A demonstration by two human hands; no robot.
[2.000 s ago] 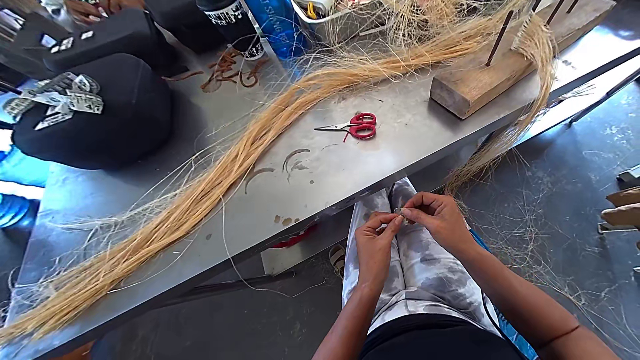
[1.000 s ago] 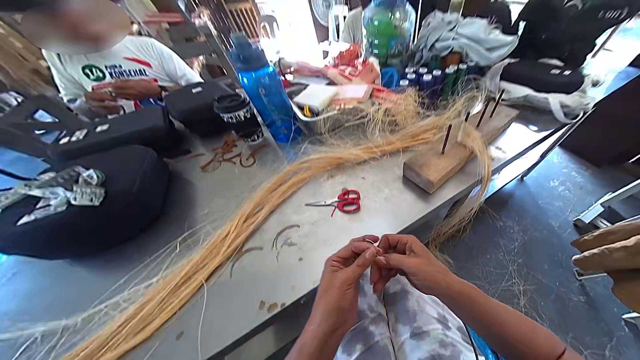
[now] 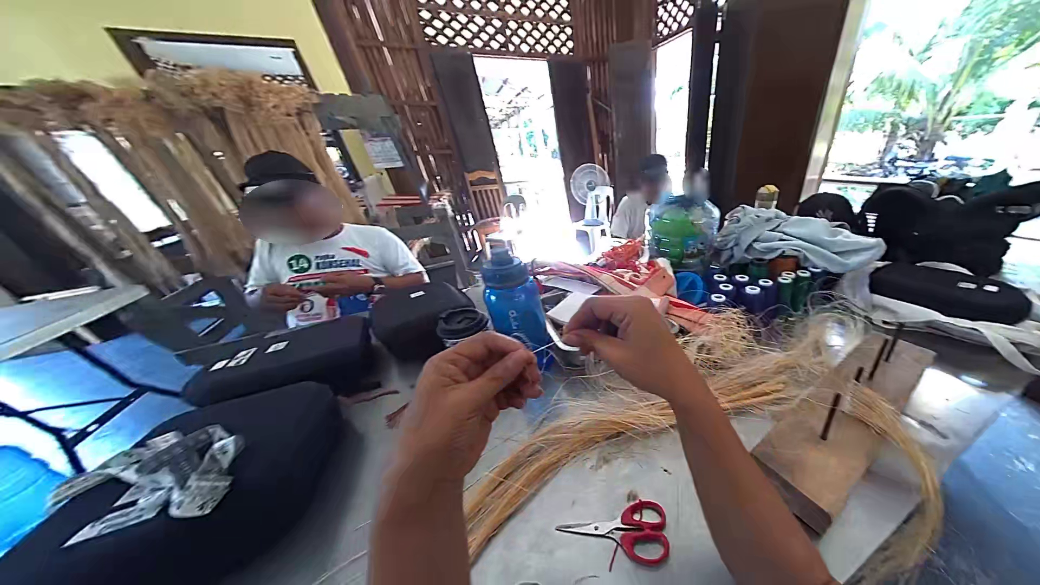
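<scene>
My left hand (image 3: 475, 390) and my right hand (image 3: 621, 345) are raised above the metal table (image 3: 528, 552), a short gap apart. A thin pale strand (image 3: 543, 348) runs between their pinched fingertips. Below them a long bundle of straw-coloured fibre (image 3: 561, 443) lies across the table and passes over a wooden block with upright metal pins (image 3: 845, 439). Red-handled scissors (image 3: 621, 530) rest on the metal between my forearms, their blades pointing left.
Black padded cases (image 3: 280, 357) and a black cushion-like bag (image 3: 268, 479) stand at left. Behind my hands are a blue bottle (image 3: 513, 301), a lidded cup (image 3: 461, 325) and thread spools (image 3: 751, 296). A person (image 3: 333, 260) sits across the table; others are farther back.
Both hands have risen from near the lap to above the table and moved apart, with the strand between them. The view has tilted up strongly.
</scene>
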